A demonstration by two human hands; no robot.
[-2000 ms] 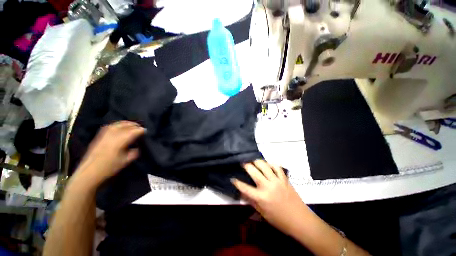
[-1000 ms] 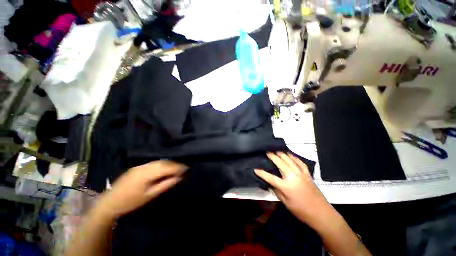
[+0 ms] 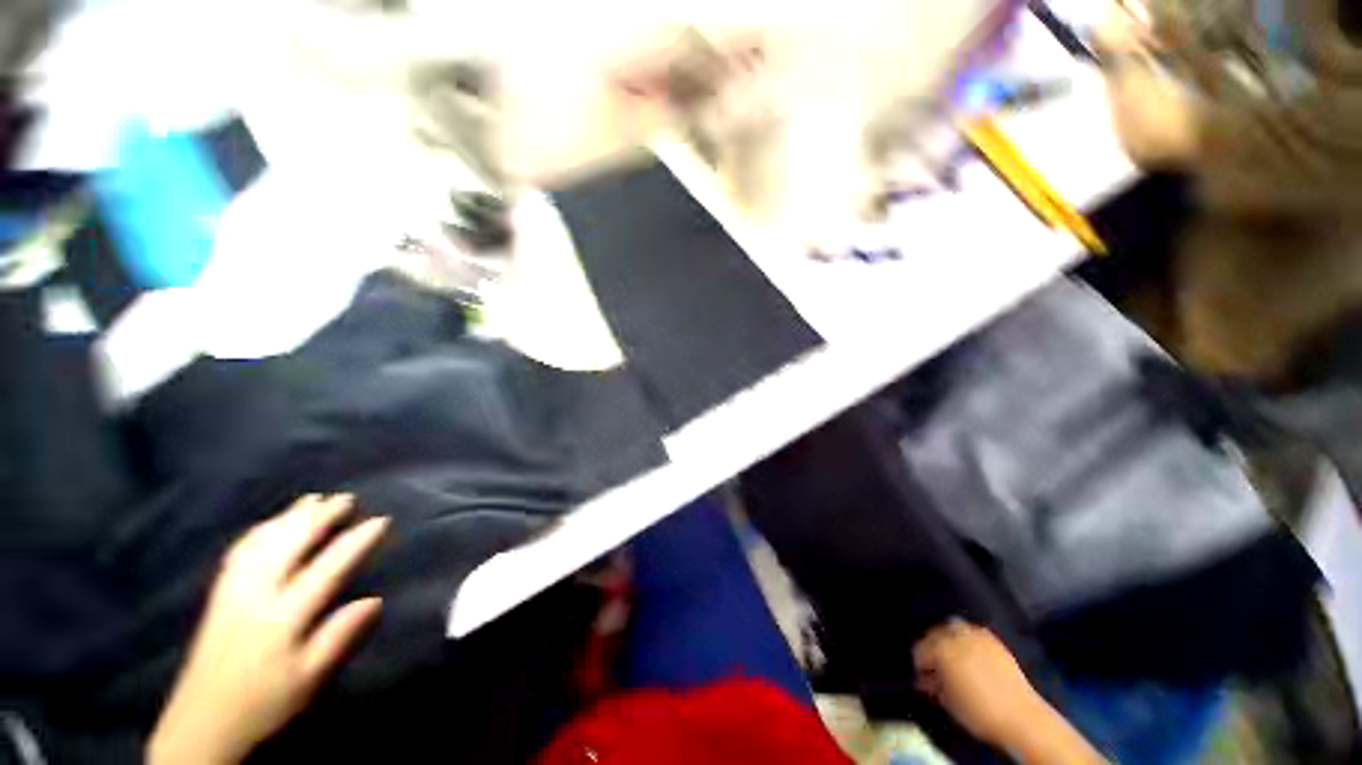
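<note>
Black fabric (image 3: 448,434) lies in loose folds on the left of the white table and hangs over its front edge. My left hand (image 3: 277,620) rests on it, palm down with fingers apart. My right hand (image 3: 978,680) is low on the right, below the table edge, its fingers curled at a black fabric piece (image 3: 851,553); blur hides the exact grip. A black rectangular panel (image 3: 680,292) lies flat under the arm of the blurred white sewing machine (image 3: 598,90).
Blue sewing lamp (image 3: 162,209) at upper left. Yellow ruler (image 3: 1034,187) at the table's right end. Grey fabric pieces (image 3: 1076,448) lie below right of the white table's edge (image 3: 717,456). Another person's arm (image 3: 1150,105) shows at upper right. Blurred snips (image 3: 859,256) lie beside the machine.
The view has swung right, and the machine now shows further left. My right hand has left the fabric on the table and moved down to the cloth below right. My left hand stays on the black fabric.
</note>
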